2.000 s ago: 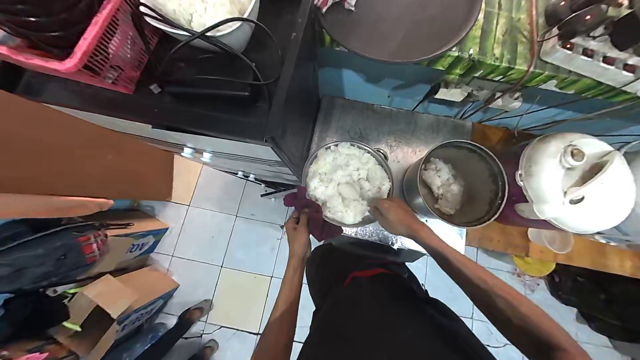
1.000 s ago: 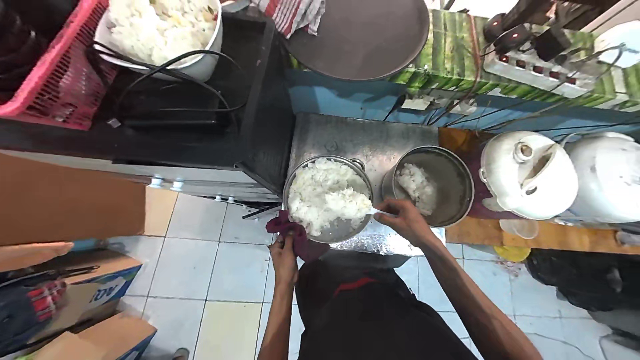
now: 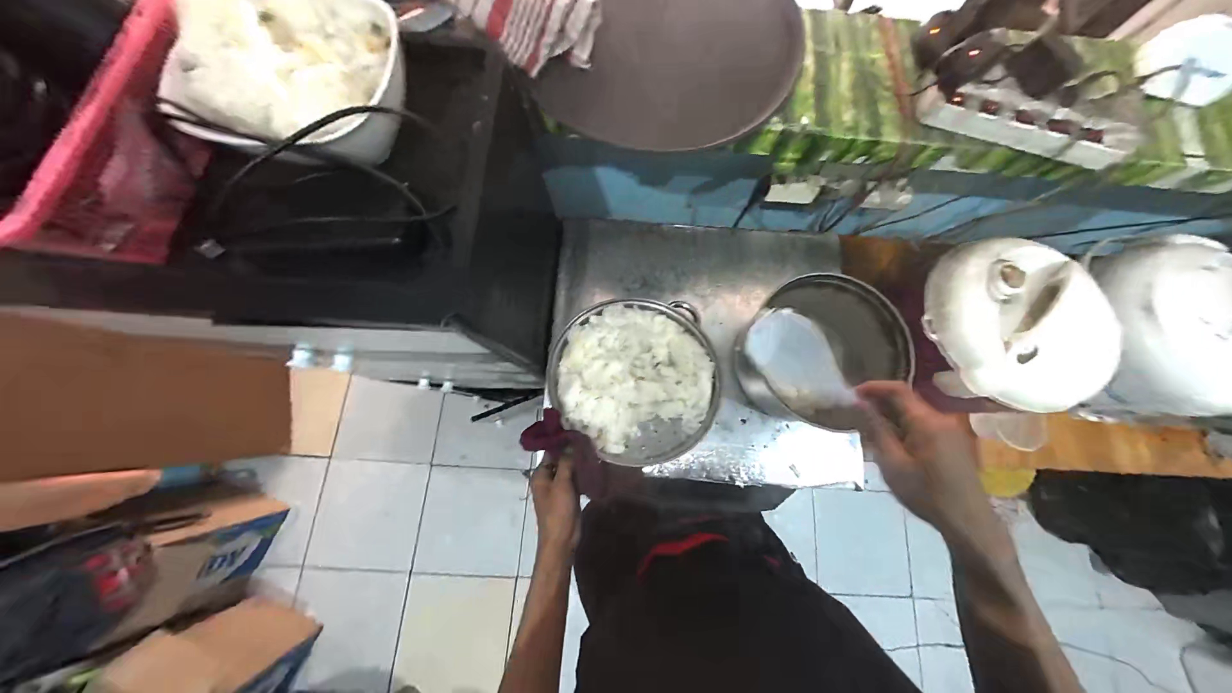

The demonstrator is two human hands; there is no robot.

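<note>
My left hand (image 3: 555, 486) grips a dark red cloth (image 3: 547, 435) against the lower left rim of a round metal pan (image 3: 717, 385). Cooked white rice (image 3: 630, 371) fills most of that pan, with some of its bottom showing. Over the metal pot (image 3: 871, 308) to its right, my right hand (image 3: 910, 443) holds a pale plastic rice paddle (image 3: 794, 354) by the handle. The paddle is blurred and covers part of the pot; how much rice lies under it I cannot tell.
Two white rice cookers (image 3: 1020, 322) stand right of the pot. On the black cabinet at the left are a white container of rice (image 3: 385, 125), a pink basket (image 3: 87, 125) and a black cable (image 3: 414, 197). A power strip (image 3: 1039, 120) lies at the upper right. Cardboard boxes (image 3: 221, 645) sit lower left.
My right hand has moved right with the paddle, from the rice pan to over the pot. My left hand stays on the cloth at the pan's rim.
</note>
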